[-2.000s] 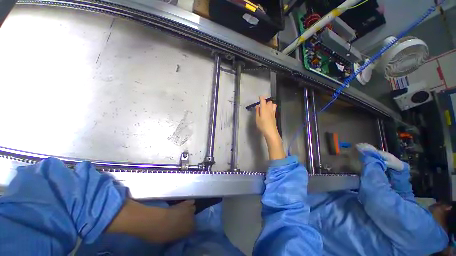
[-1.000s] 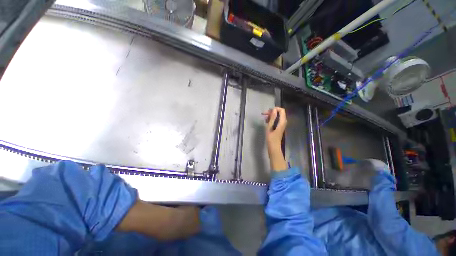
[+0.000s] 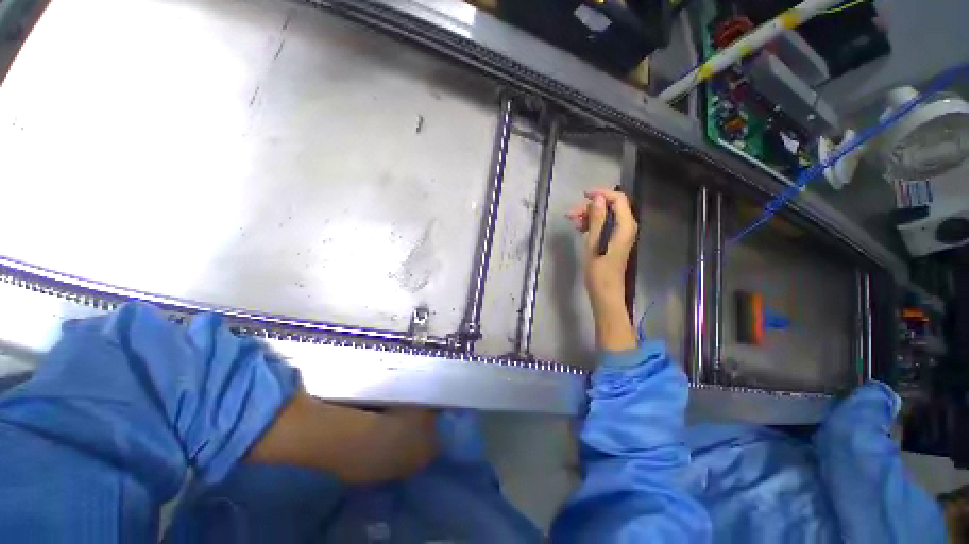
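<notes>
My right hand (image 3: 610,234) is raised over the conveyor bed, holding a slim black pen-like tool (image 3: 607,233). The tool lies steeply against the palm, and the index finger and thumb side point left. My left forearm crosses the lower left below the near rail. My left hand (image 3: 423,441) is dark and blurred at its end, beside blue cloth; its fingers cannot be made out. The grey metal bed (image 3: 244,181) lies beyond the near rail.
Shiny cross bars (image 3: 492,223) span the bed. An orange and blue air blow gun (image 3: 757,318) lies in the right bay. A green circuit board (image 3: 733,117) and a black bin (image 3: 574,23) stand beyond the far rail. Another person's blue sleeve (image 3: 861,446) is at lower right.
The black tool has turned from sticking out leftward to lying steeply in my right hand. The view has shifted. The other person's gloved hand has left the blow gun's area.
</notes>
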